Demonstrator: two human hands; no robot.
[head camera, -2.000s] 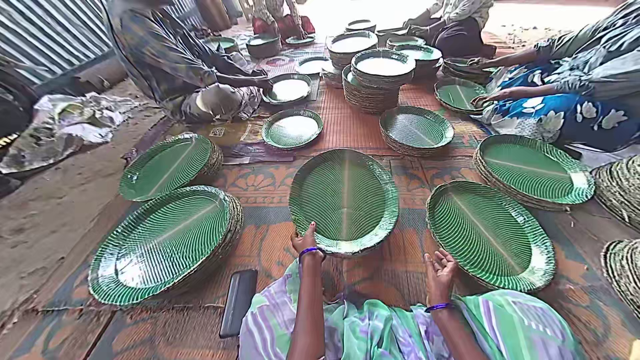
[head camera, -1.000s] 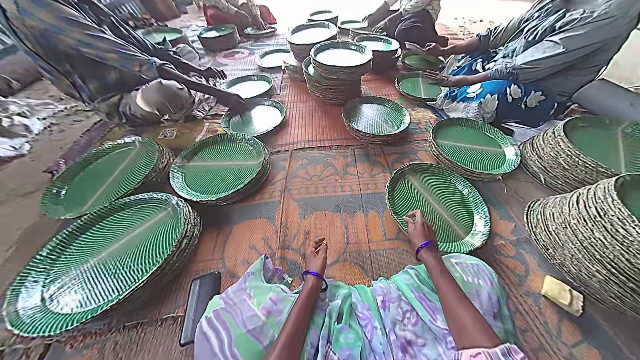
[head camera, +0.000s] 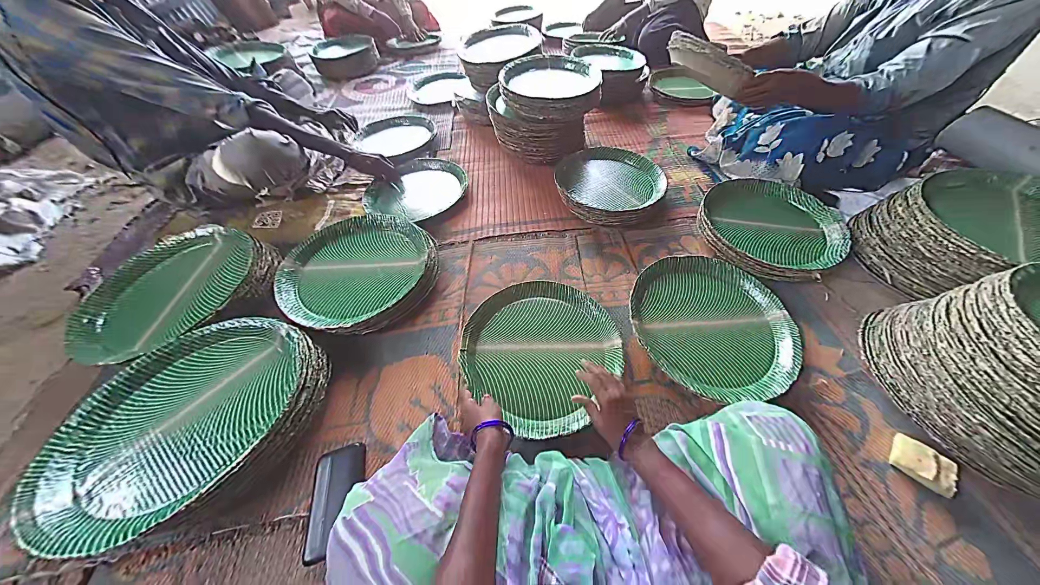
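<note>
A round green plate with a leaf pattern (head camera: 536, 349) rests in front of my lap. At its lower left edge is my left hand (head camera: 481, 413), its thumb near the rim; whether it grips the rim is unclear. My right hand (head camera: 603, 398) has its fingers spread over the plate's lower right part, holding nothing. To the right stands another green plate (head camera: 715, 325), close beside the first. A stack of green plates (head camera: 353, 272) stands to the upper left, and a larger-looking stack (head camera: 179, 431) is nearer on the left.
Tall plate stacks (head camera: 959, 366) line the right side, near a yellowish block (head camera: 924, 465). A dark phone-like object (head camera: 335, 500) lies left of my lap. One person (head camera: 162, 106) sits at left; another (head camera: 861, 89) at right holds plates. More stacks (head camera: 540, 106) stand ahead on the patterned mat.
A plate now lies between my hands, where bare mat showed one second ago. My right hand has left the plate at right. The person at right has lifted some plates.
</note>
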